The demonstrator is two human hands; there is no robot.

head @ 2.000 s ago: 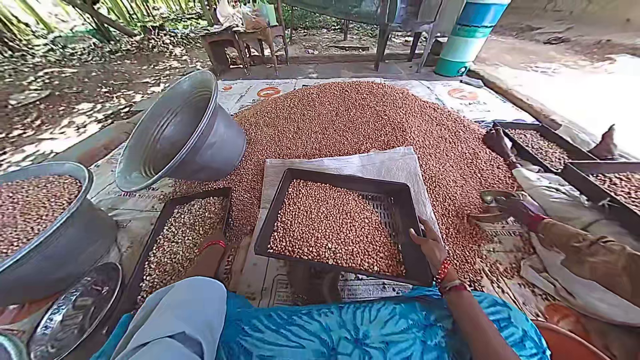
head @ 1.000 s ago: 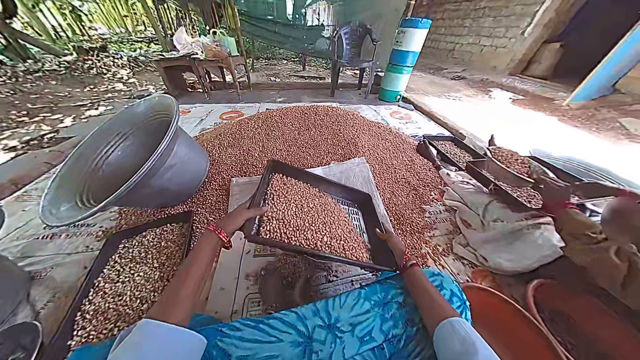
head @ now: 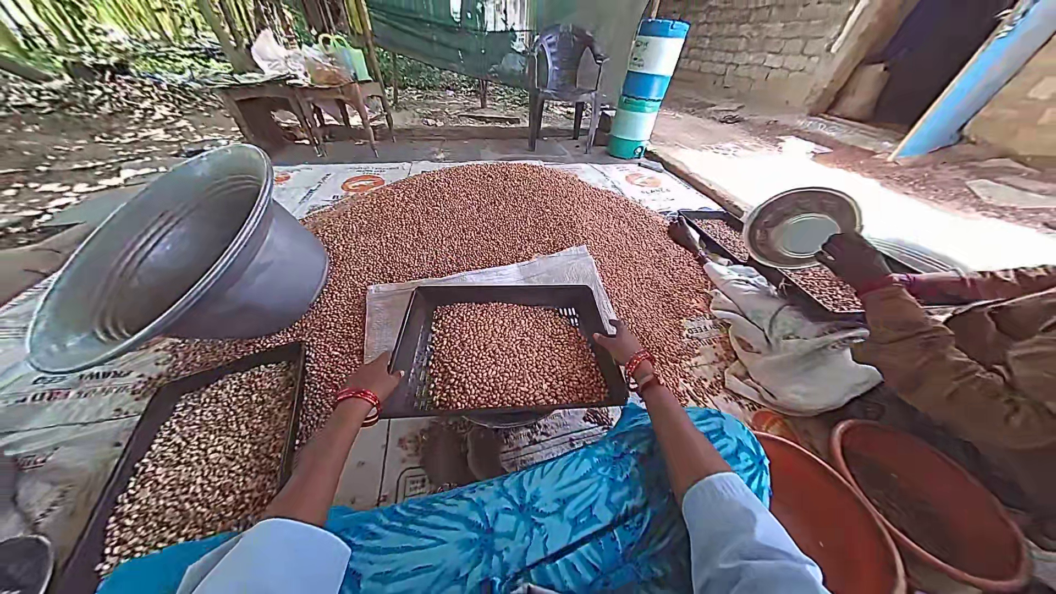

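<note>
My left hand [head: 378, 381] grips the left side of a black plastic tray [head: 503, 295] with slotted walls. At its right side my right hand [head: 620, 342] has hold of the same tray. Reddish-brown nuts or beans [head: 516, 355] lie in it, with some slots bare at the upper right and along the left. Beneath and behind the tray is a white woven sack [head: 495, 275], its far part showing. A large heap of the same nuts or beans [head: 495, 214] rises behind it. Another black tray [head: 299, 396], holding paler ones, lies to the left of my left arm.
A grey metal tub [head: 280, 280] leans on the heap's left side. Orange basins [head: 825, 503] stand at my right knee. A co-worker's hand [head: 854, 260] holds a round metal plate [head: 802, 198] over more black trays. A chair [head: 568, 74] and a striped drum [head: 648, 91] stand behind.
My left hand, first low beside the left tray, has taken hold of the held tray's left side. That tray was tilted a second ago and is now more level. The co-worker's plate has come up.
</note>
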